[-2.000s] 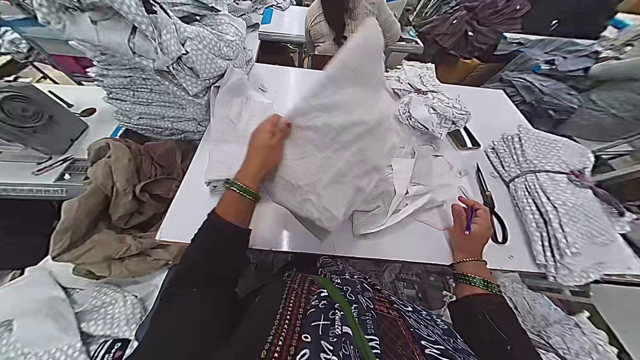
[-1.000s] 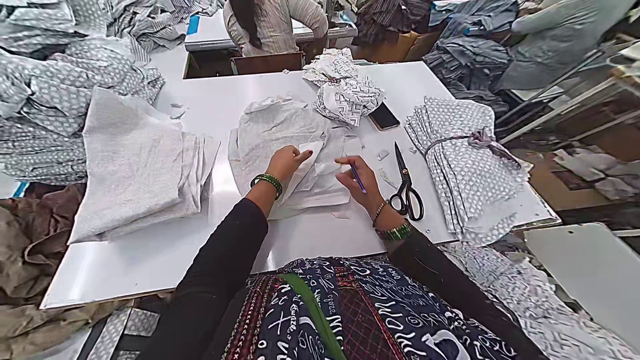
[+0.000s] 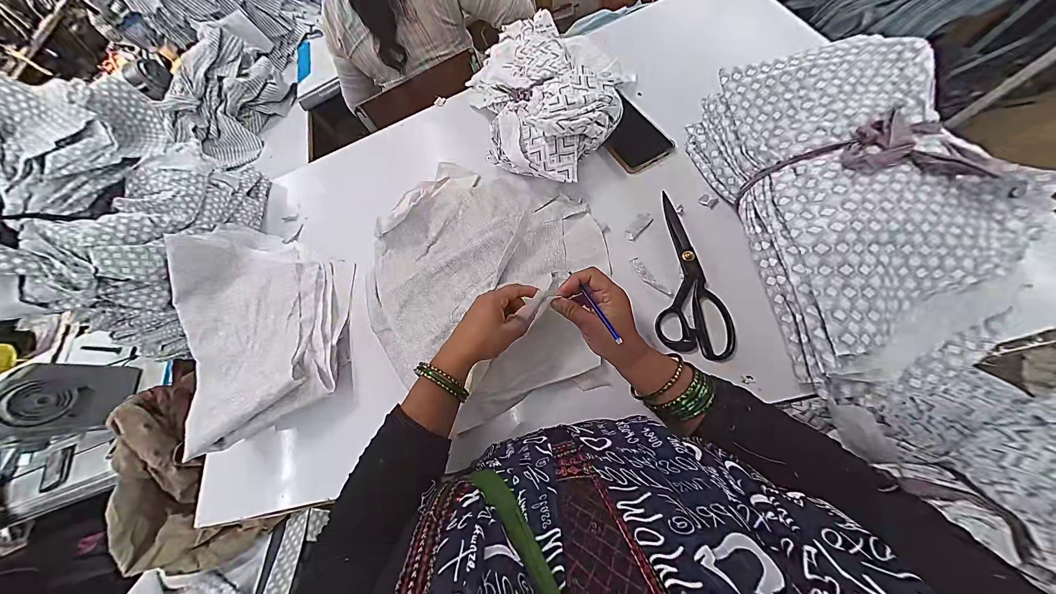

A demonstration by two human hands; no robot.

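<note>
White fabric pieces (image 3: pixel 445 256) lie in a loose, rounded pile on the white table. Over the pile's right part, my left hand (image 3: pixel 492 323) pinches an edge of white fabric between thumb and fingers. My right hand (image 3: pixel 601 312) grips the same edge close beside it and also holds a blue pen (image 3: pixel 602 315), which slants across its fingers. Black-handled scissors (image 3: pixel 691 289) rest to the right of my right hand, blades pointing away from me. A folded stack of white fabric (image 3: pixel 256 330) lies left of my left hand.
A tied bundle of patterned cloth (image 3: pixel 833 198) covers the table's right side. Beyond the pile are a bunched patterned cloth (image 3: pixel 549 103) and a dark phone (image 3: pixel 639 136). Small fabric scraps (image 3: pixel 639 226) lie near the scissors. A person (image 3: pixel 412 41) sits past the far edge. Patterned cloth (image 3: pixel 140 239) is heaped left.
Two seconds ago my left hand held up a large white piece; one second ago a folded white stack lay at the left. Both hands have since come together at a fabric edge.
</note>
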